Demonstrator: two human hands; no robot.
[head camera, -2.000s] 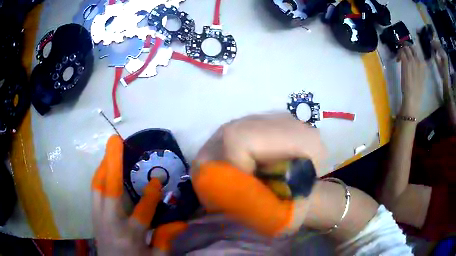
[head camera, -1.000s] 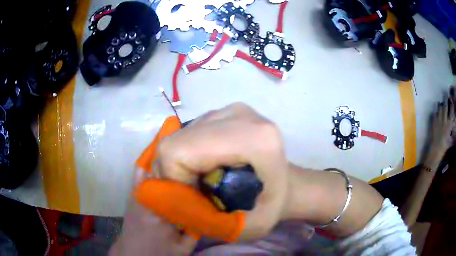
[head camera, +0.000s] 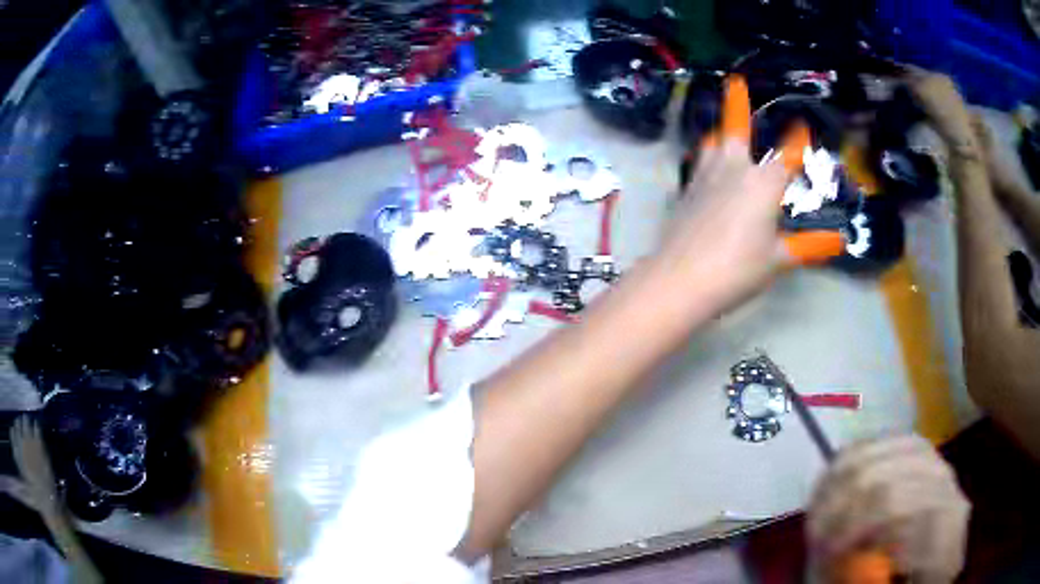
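My left hand (head camera: 741, 205), with orange finger cots, reaches to the far right of the bench. Its fingers are around a black housing with a bright white ring (head camera: 812, 180) in it, among the grouped housings. My right hand (head camera: 890, 508) is a fist at the lower right around the screwdriver, whose thin shaft (head camera: 807, 420) points up and left. The tip is near a ring LED board (head camera: 755, 399) with a short red lead (head camera: 829, 400); I cannot tell if they touch.
A pile of white and black ring boards (head camera: 502, 205) with red leads lies mid-bench. A blue bin (head camera: 331, 139) stands behind it. A black housing (head camera: 338, 302) and a dark pile (head camera: 126, 274) are at left. Another person's arms (head camera: 986, 262) are at right; another hand (head camera: 32, 468) is far left.
My left hand has moved from the near bench to the far right with a housing. My right hand has moved right, still holding the screwdriver. The view has shifted, showing the blue bin.
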